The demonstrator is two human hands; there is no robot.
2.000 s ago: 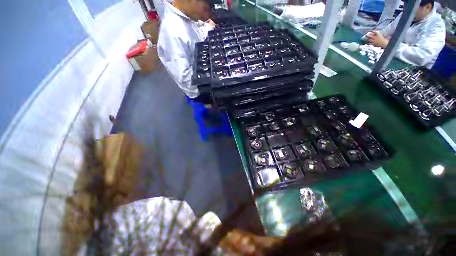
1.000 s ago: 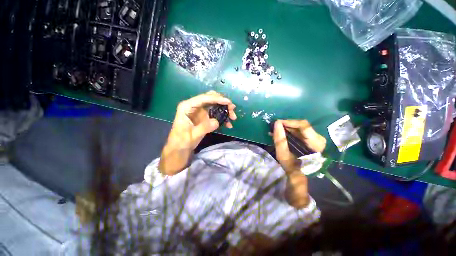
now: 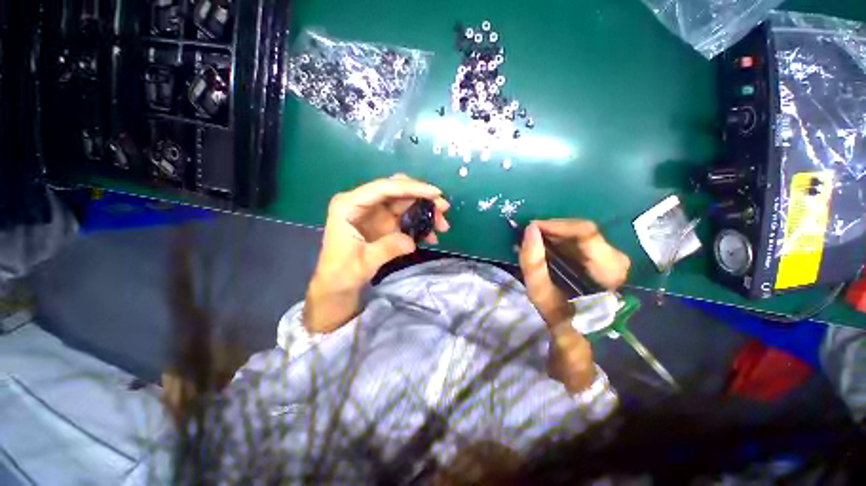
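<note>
My left hand holds a small black watch case between thumb and fingers at the bench's front edge. My right hand holds a black dispensing syringe like a pen. Its tip points at a small cluster of tiny clear or white parts on the green bench; whether it touches them I cannot tell. A white and green adapter sits at the syringe's rear by my wrist, with a pale tube trailing from it. The case's inside is too small and dark to make out.
A black blister tray with cases is at the left. A clear bag of tiny parts and a loose pile of rings lie beyond my hands. At right are a whitish square pad, a black controller and a crumpled clear bag.
The view first swung from the trays to my hands. Since then, the syringe tip has come to the tiny clear parts, my right hand shifting slightly. My left hand still holds the case.
</note>
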